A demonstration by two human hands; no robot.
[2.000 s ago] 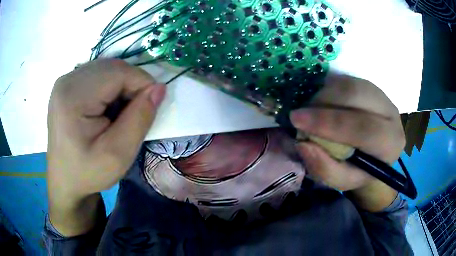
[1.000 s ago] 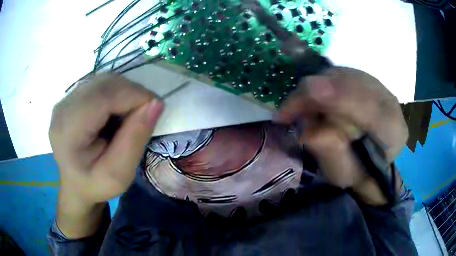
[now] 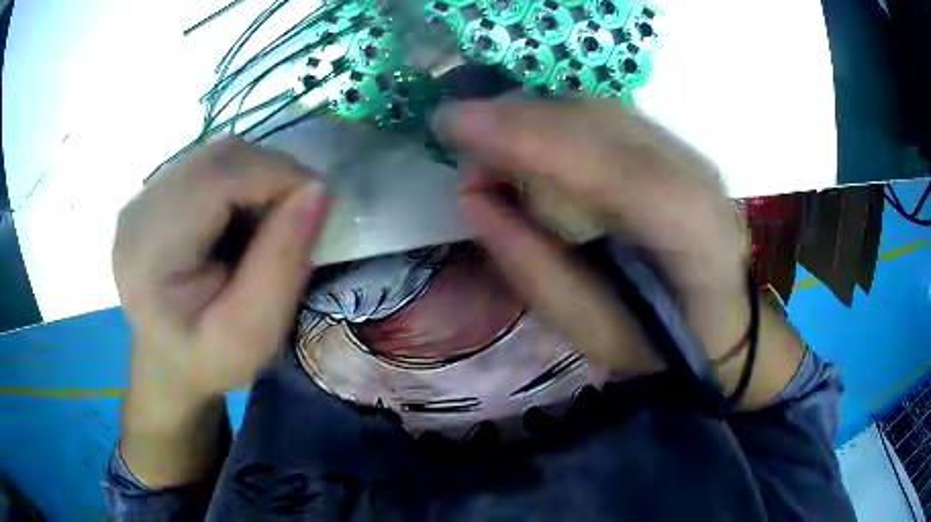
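Observation:
The green PCB panel [image 3: 556,46] lies on the white paper at the top centre, partly hidden by my right hand and the blurred iron. Dark lead wires [image 3: 250,76] trail from its left side. My left hand [image 3: 219,265] is left of and below the panel, thumb and forefinger pinched together; a lead wire at its fingertips cannot be made out now. My right hand [image 3: 602,224] is blurred and holds the soldering iron [image 3: 618,267] over the panel's lower edge. The iron's tip is too blurred to place.
The white paper sheet [image 3: 761,102] lies under the panel. One loose dark wire [image 3: 211,16] is at the upper left. Brown and red strips [image 3: 817,240] hang at the right edge of the bench. The iron's cord [image 3: 753,342] loops by my right wrist. A wire rack [image 3: 907,449] is at the lower right.
My right hand has moved left with the soldering iron, towards my left hand. My left hand has shifted only slightly. The wire seen earlier at its fingertips no longer shows clearly.

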